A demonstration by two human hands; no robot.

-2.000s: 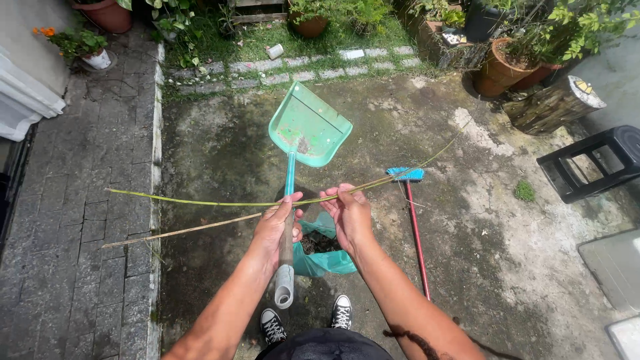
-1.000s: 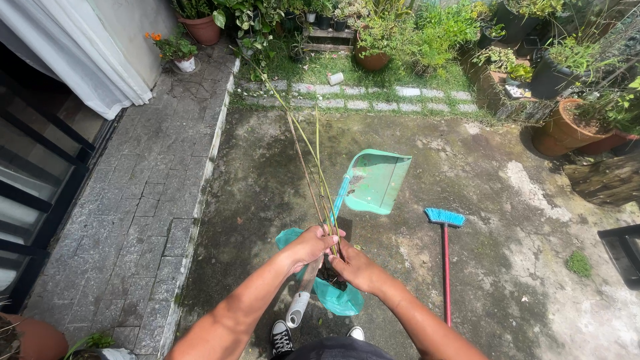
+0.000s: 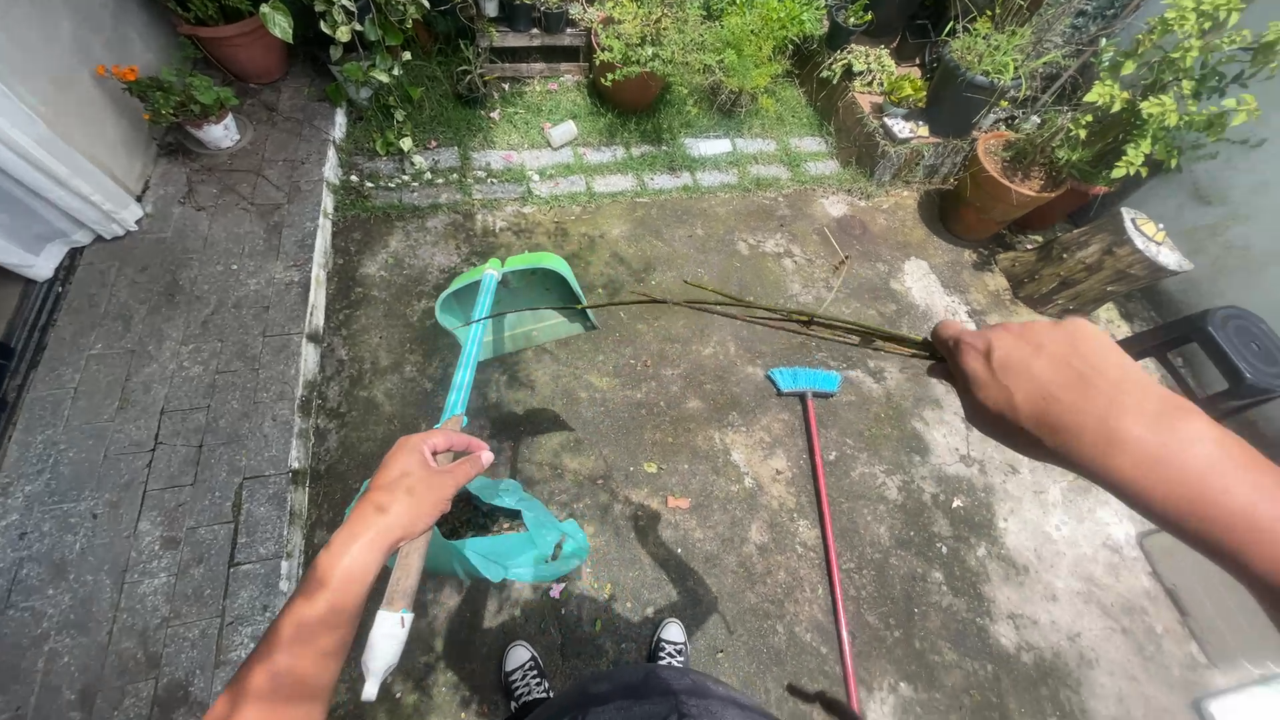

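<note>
My right hand [image 3: 1040, 385], out to the right, is closed around a bundle of thin branches [image 3: 800, 325] that points left across the view. My left hand [image 3: 425, 485] has its fingers curled, thumb near the forefinger, over the wooden handle [image 3: 405, 575] of a green dustpan [image 3: 530, 300]; whether it touches the handle is unclear, and no branch shows in it. Below that hand a teal plastic bag [image 3: 535, 550] stands with its mouth spread, dark debris inside. A broom with blue bristles [image 3: 806, 381] and a red stick lies on the concrete to the right.
Potted plants [image 3: 1000, 185] and a cut log [image 3: 1090, 260] line the back right, with a black plastic stool [image 3: 1220, 350] at the right edge. A low stone border [image 3: 620, 182] edges the grass behind. On the left, a raised kerb [image 3: 318, 320] runs beside grey paving. My shoes [image 3: 525, 675] are below.
My hands, together on the branches a second ago, are now far apart. The right hand has carried the branches to the right, and they now point left rather than away. The left hand has let go of them.
</note>
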